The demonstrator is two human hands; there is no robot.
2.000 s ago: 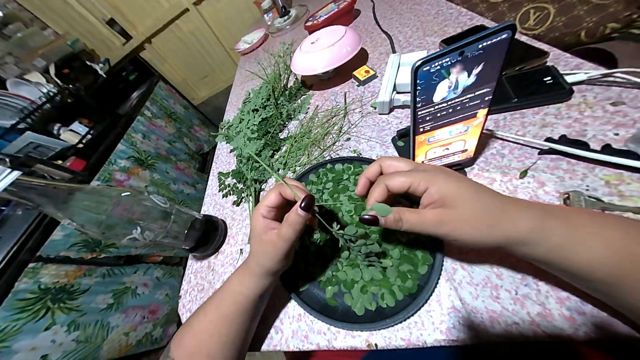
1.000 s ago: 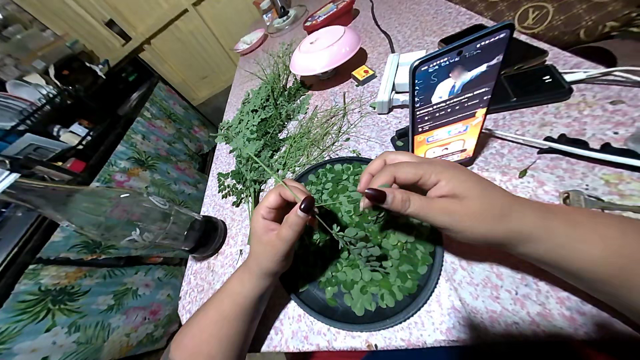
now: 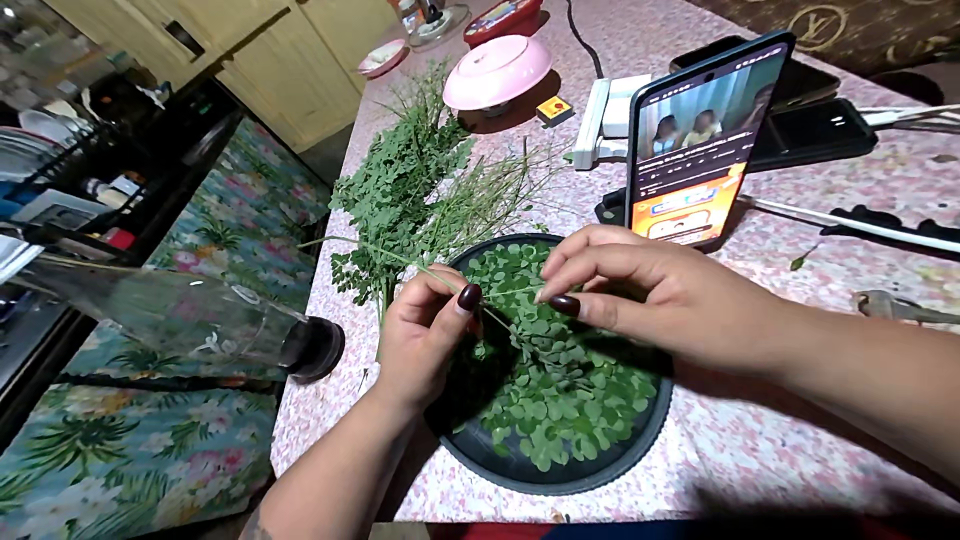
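Note:
My left hand (image 3: pixel 431 330) pinches a thin green leaf stem (image 3: pixel 375 253) between thumb and forefinger, over the left side of a round black tray (image 3: pixel 551 489). My right hand (image 3: pixel 637 292) is closed at the fingertips on a fine side stalk (image 3: pixel 514 291) of that stem, above the tray. Small round green leaves (image 3: pixel 570 412) lie heaped in the tray, and a leafy sprig (image 3: pixel 551 345) hangs over them below my fingers. Behind the tray lie a bunch of leafy stems (image 3: pixel 397 180) and a pile of bare stalks (image 3: pixel 487 202).
A lit smartphone (image 3: pixel 697 150) stands upright behind my right hand, near a white power strip (image 3: pixel 596 124) and other phones (image 3: pixel 817 135). Farther back are a pink bowl (image 3: pixel 499 71), a matchbox (image 3: pixel 555 110) and a red tub (image 3: pixel 502 21). A clear glass bottle (image 3: pixel 187 319) is at the left edge.
The leaf between my right fingertips two seconds ago is no longer there. My right hand has shifted slightly and now grips a side stalk. My left hand keeps its pinch on the stem.

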